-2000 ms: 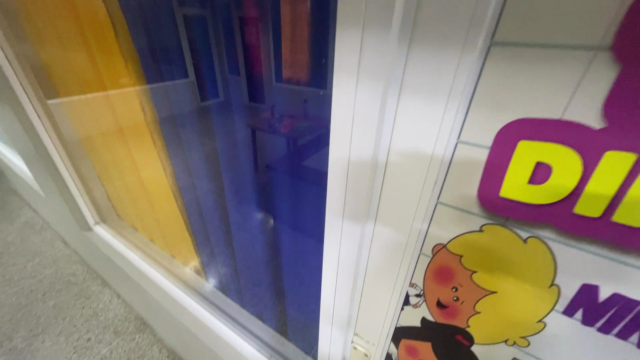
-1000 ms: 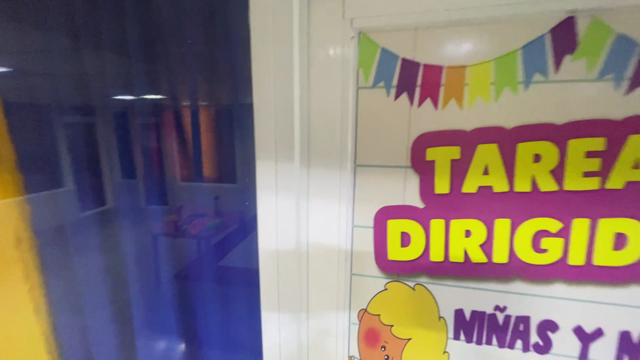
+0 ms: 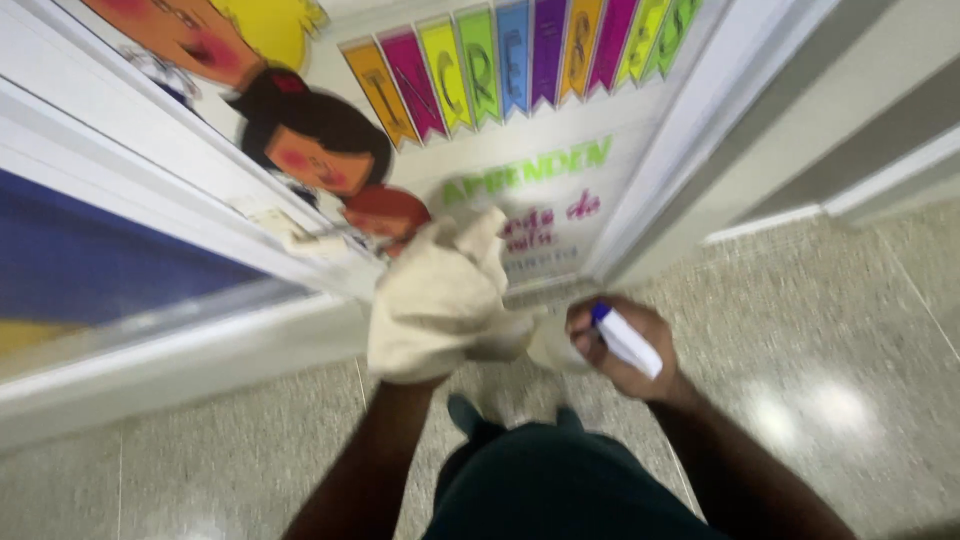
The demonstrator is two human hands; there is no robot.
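A cream-coloured cloth covers my left hand, so its fingers are hidden; the cloth's right end hangs toward the other hand. My right hand is closed around a white marker with a blue cap, its capped end pointing up and left. Above both hands is a decorated whiteboard-like door panel with coloured paper pennants, painted lettering and cartoon children's heads. The cloth overlaps the panel's lower left part in view.
A white frame borders the panel on the right. At left, a window with a blue covering sits above a pale ledge. The speckled floor reflects light, and my shoes stand close to the panel.
Both hands have come into view, one with the cloth and one with the marker. The view has swung down from the panel's upper lettering to its lower part and the floor.
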